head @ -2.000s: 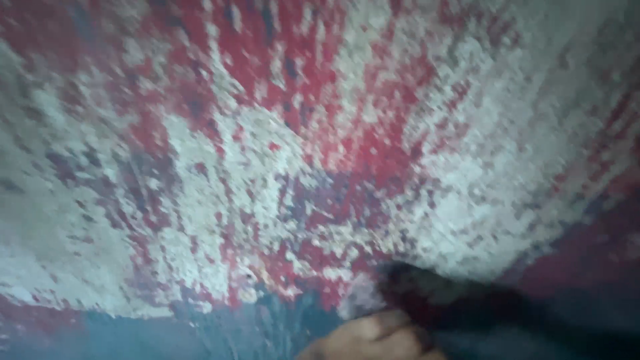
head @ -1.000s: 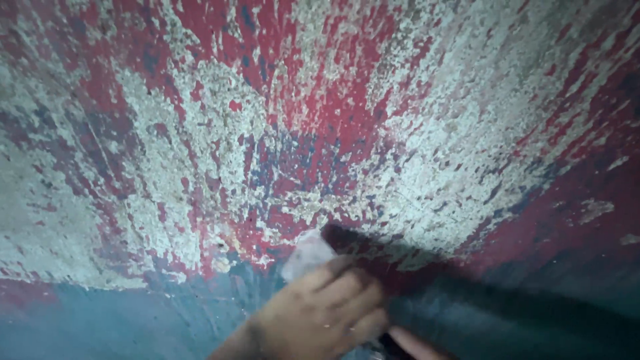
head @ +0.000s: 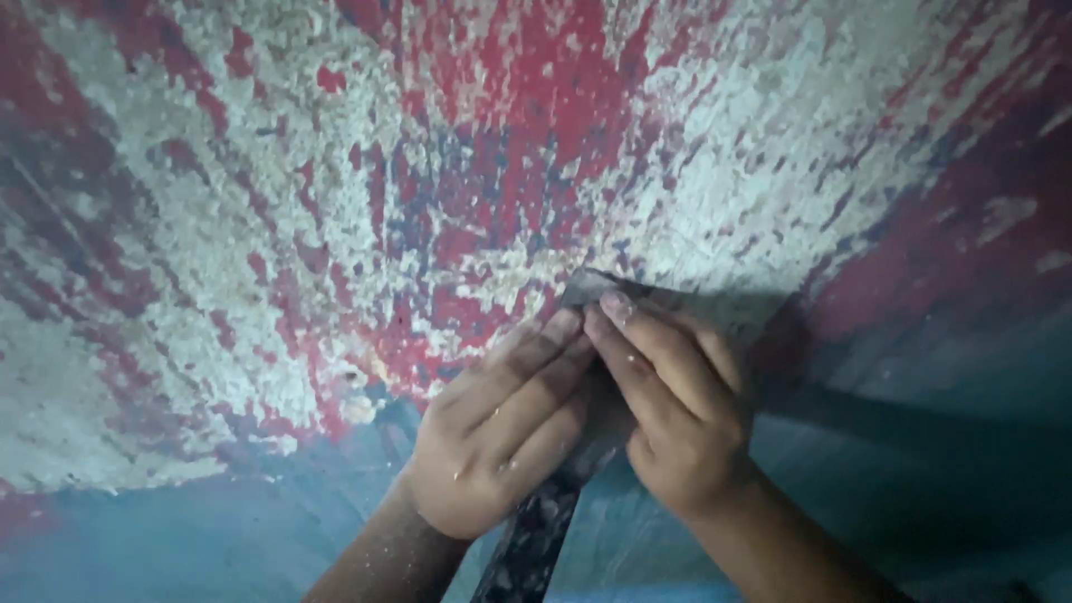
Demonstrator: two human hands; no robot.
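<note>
A flat metal scraper with a long dark handle lies against a wall of flaking red, blue and whitish paint. My left hand is on the left side of the blade, its fingers pressed along it close to the front edge. From the right, my right hand holds the other side, fingertips near the blade's tip. Most of the blade is hidden under the fingers, and nobody's hand is on the handle. White paint flecks stick to both hands.
Blue-green paint covers the lower part of the surface. Whitish bare patches spread to the left and right of the red middle. Dark shadows of the hands and arms fall to the right.
Both hands now show fully at the blade; a second ago my right hand was mostly out of view at the bottom. More of the scraper and its handle shows.
</note>
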